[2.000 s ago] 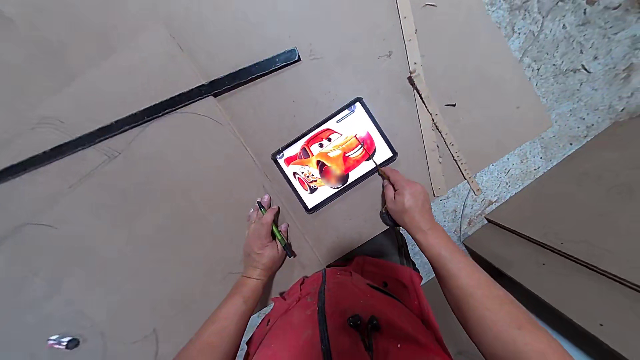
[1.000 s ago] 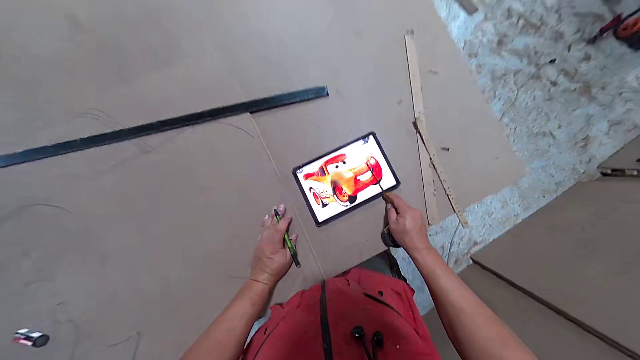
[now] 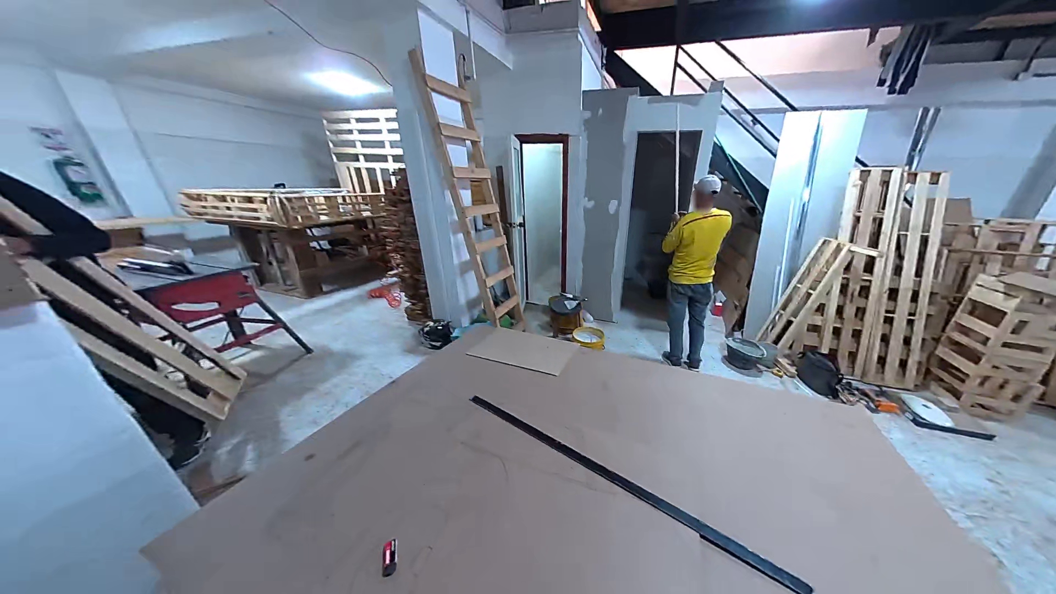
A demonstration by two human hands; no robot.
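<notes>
Neither of my hands shows in the head view at this moment, so what they hold is hidden. Below me lies a large brown fibreboard sheet [image 3: 396, 487] with faint drawn curves on it. A long black metal strip [image 3: 627, 487] runs diagonally across the sheet, down to the bottom edge of the view. Near the front left of the sheet rests a small red and black object [image 3: 389, 558], its exact kind not clear. A smaller board piece [image 3: 525, 350] lies flat at the far end.
Beyond the sheet a person in a yellow shirt [image 3: 697, 247] stands facing away. At left, another person, partly visible, is beside a wooden pallet frame [image 3: 148, 330] and a red table saw [image 3: 206, 297]. A wooden ladder [image 3: 470, 181], buckets [image 3: 589, 337] and upright pallets [image 3: 891, 280] stand farther back.
The view has swung up from the board to the room. Both hands, the tablet with the car picture and the thin wooden strips have left the view.
</notes>
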